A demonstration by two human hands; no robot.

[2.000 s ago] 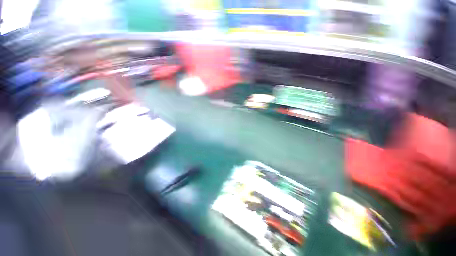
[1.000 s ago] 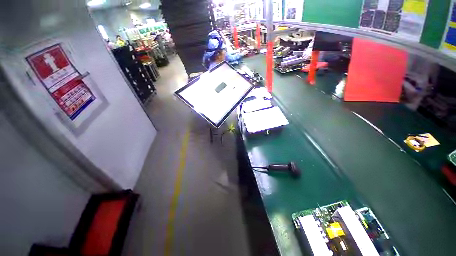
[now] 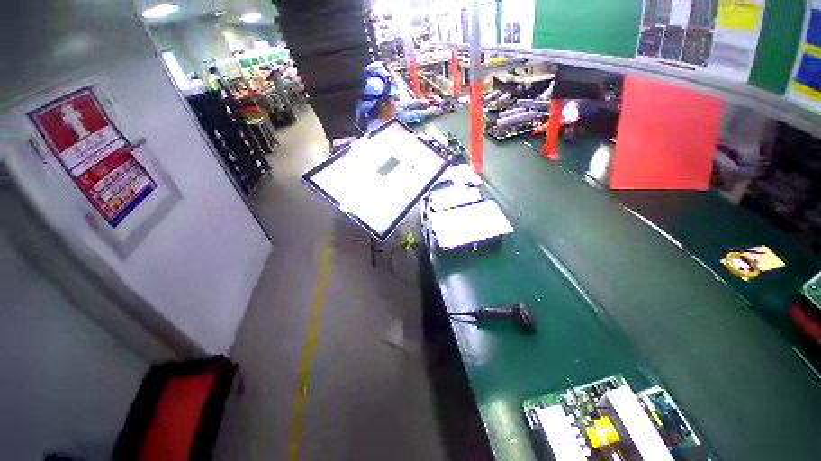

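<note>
Neither of my hands is in the picture. A populated circuit board (image 3: 601,432) with white heatsink bars and yellow parts lies on the green bench (image 3: 576,338) at the bottom right, cut off by the lower edge. A black handled tool (image 3: 506,316), perhaps a scanner or electric screwdriver, lies near the bench's left edge with a thin cord. Papers or white trays (image 3: 470,224) lie farther along the bench. A small yellow ring (image 3: 744,262) sits on a pale card at the right. Part of another green board (image 3: 813,286) shows at the right edge.
A tilted white framed panel (image 3: 378,178) stands by the bench end. A person in blue (image 3: 379,90) is behind it. A red upright sheet (image 3: 664,133) stands on the bench. A black-framed red bin (image 3: 177,414) is at lower left. A yellow line (image 3: 314,342) runs along the floor beside a white wall.
From two seconds ago, the view has swung left to the aisle and sharpened. Over the last second it has shifted only slightly. No object has clearly moved.
</note>
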